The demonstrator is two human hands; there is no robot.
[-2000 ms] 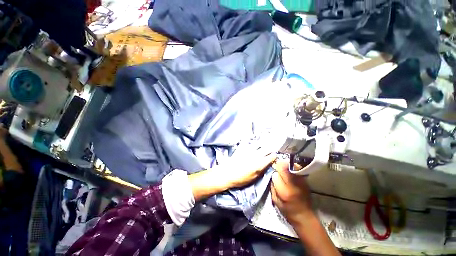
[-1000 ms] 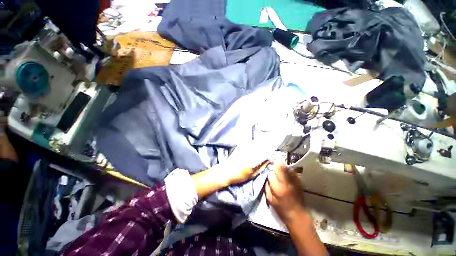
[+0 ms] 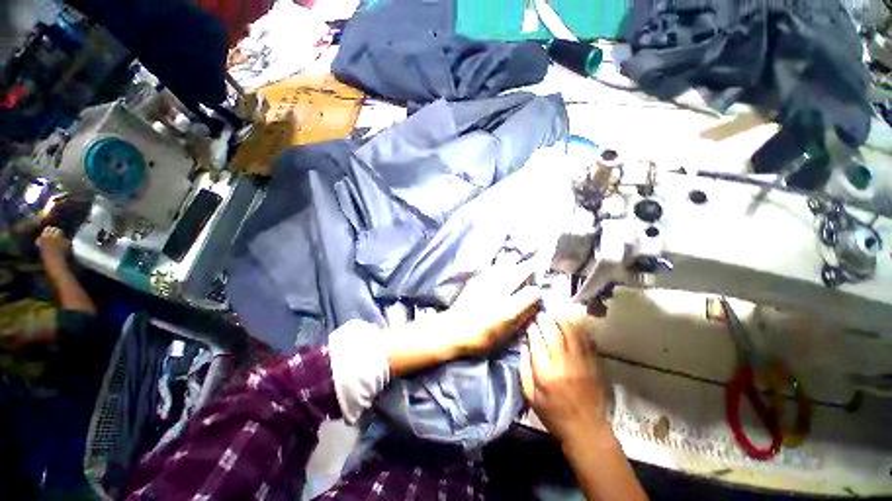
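A grey-blue garment (image 3: 323,210) lies spread over the table and hangs down at the front edge; it looks almost white under the lamp. The white sewing machine (image 3: 753,235) stands at the right, its needle area just beyond my fingertips. My left hand (image 3: 494,318) lies flat on the cloth, left of the needle area, fingers pointing at it. My right hand (image 3: 564,367) presses on the cloth edge right beside it, fingers together. Both hands hold the cloth at the needle area. Glare hides the exact grip and the presser foot.
Scissors with red and yellow handles (image 3: 751,411) lie on the machine bed. Dark garments (image 3: 753,68) and a dark green thread cone (image 3: 575,57) lie at the far side. A neighbouring machine (image 3: 127,166), another person's hand (image 3: 54,245) and a mesh basket (image 3: 110,411) are at the left.
The view has shifted a little. My right fingers are now straighter and flatter on the cloth. The cloth below my left hand is now bunched in a rounded fold. Another person's hand shows more clearly.
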